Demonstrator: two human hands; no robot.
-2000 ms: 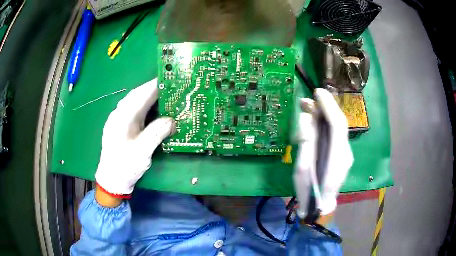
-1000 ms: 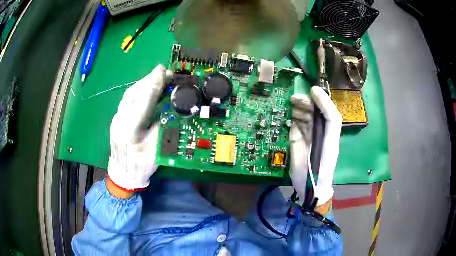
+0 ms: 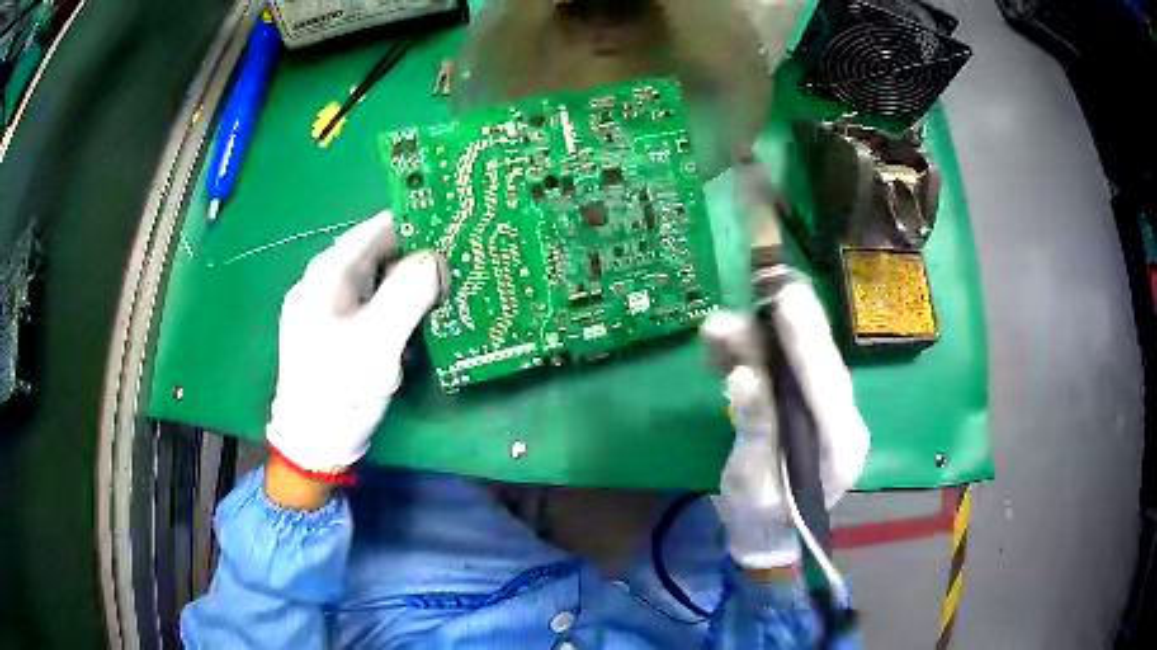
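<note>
The green circuit board (image 3: pixel 571 241) shows its solder side and is tilted, its right side higher. My left hand (image 3: pixel 349 343), in a white knitted glove with a red cuff edge, grips the board's left edge, thumb on top, fingers hidden beneath. My right hand (image 3: pixel 793 419), gloved and slightly blurred, holds the black soldering iron (image 3: pixel 796 419) just right of the board. The iron's barrel points up and away; its tip is blurred. Whether the right fingers touch the board's lower right corner cannot be told.
A brownish fume hood (image 3: pixel 508 57) stands behind the board. At right are a black fan (image 3: pixel 882 57), a dark iron stand (image 3: pixel 882 184) and a yellow sponge (image 3: pixel 891 295). At left lie a blue stick (image 3: pixel 241 121), a black tool with yellow part (image 3: pixel 333 118) and thin solder wire (image 3: pixel 292 238).
The board has flipped from its component side to its solder side and turned anticlockwise. My right hand has moved slightly down, and the iron is now raised clear of the board's right edge.
</note>
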